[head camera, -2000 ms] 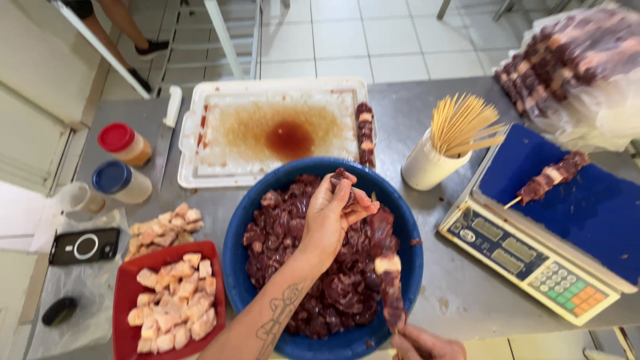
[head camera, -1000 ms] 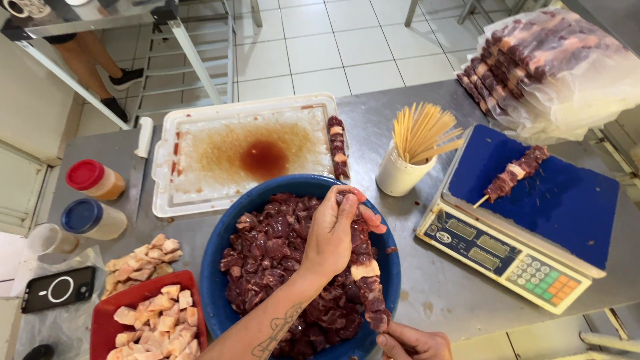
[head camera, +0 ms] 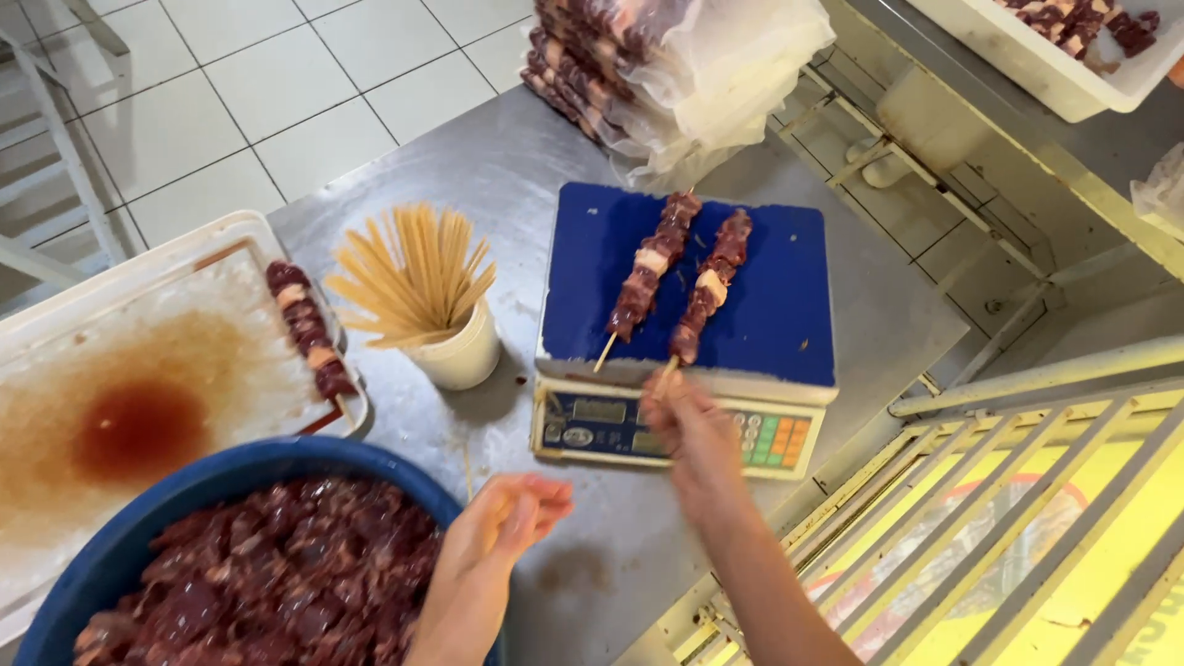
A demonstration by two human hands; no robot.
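My right hand [head camera: 689,435] pinches the bare stick end of a meat skewer [head camera: 712,287], which lies on the blue platform of a digital scale [head camera: 777,324]. Another meat skewer [head camera: 651,264] lies to its left on the platform. My left hand [head camera: 499,546] is empty, its fingers loosely curled, over the right rim of a blue basin [head camera: 287,453] of dark raw meat pieces [head camera: 287,573]. Behind the basin stands a white cup [head camera: 461,356] full of wooden skewer sticks [head camera: 421,268]. A third skewer [head camera: 307,328] rests along the edge of a white tray [head camera: 231,231].
Stacked skewers in plastic [head camera: 684,74] stand at the back of the metal table [head camera: 444,166]. A white bin of meat [head camera: 1054,69] is on another surface at upper right. Metal bars [head camera: 1008,518] run along the lower right.
My right hand has moved from beside the basin to the scale with the skewer, which now lies beside the one there before. My left hand has let go of the meat. The view has swung right.
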